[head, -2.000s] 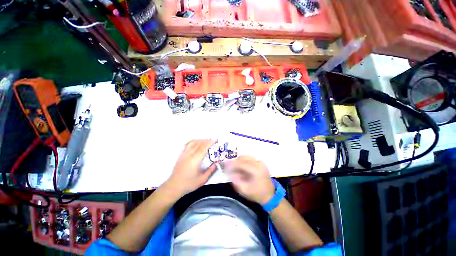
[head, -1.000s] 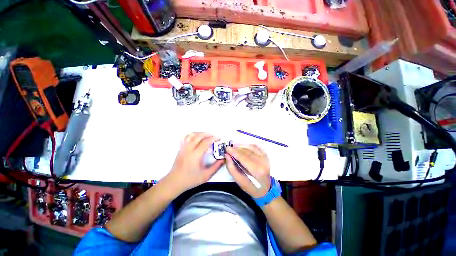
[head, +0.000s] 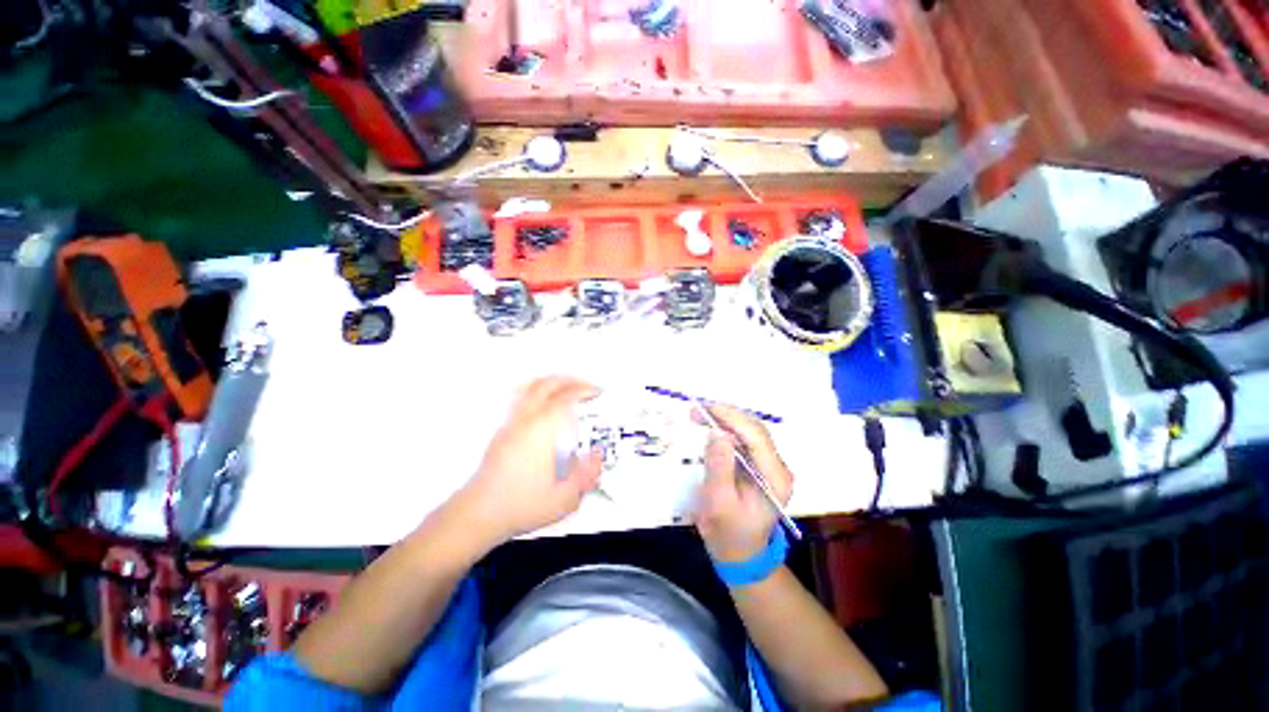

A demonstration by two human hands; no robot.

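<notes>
A small silver device unit is in my left hand, held between thumb and fingers low over the white mat. Small silver-dark parts show just right of it; whether they are joined to it I cannot tell. My right hand is a little to the right, apart from the unit, and holds slim metallic tweezers slanting across the fingers. A dark thin stick lies on the mat behind my hands.
Circuit board assemblies stand before the red parts tray. A round tub and blue soldering station are at the right. An orange multimeter and grey-silver tool are at the left. A black pocket tray is lower right.
My right hand has moved right, away from the unit, and the tweezers now point up and left from the hand. My left hand still holds the unit. The camera view has shifted slightly.
</notes>
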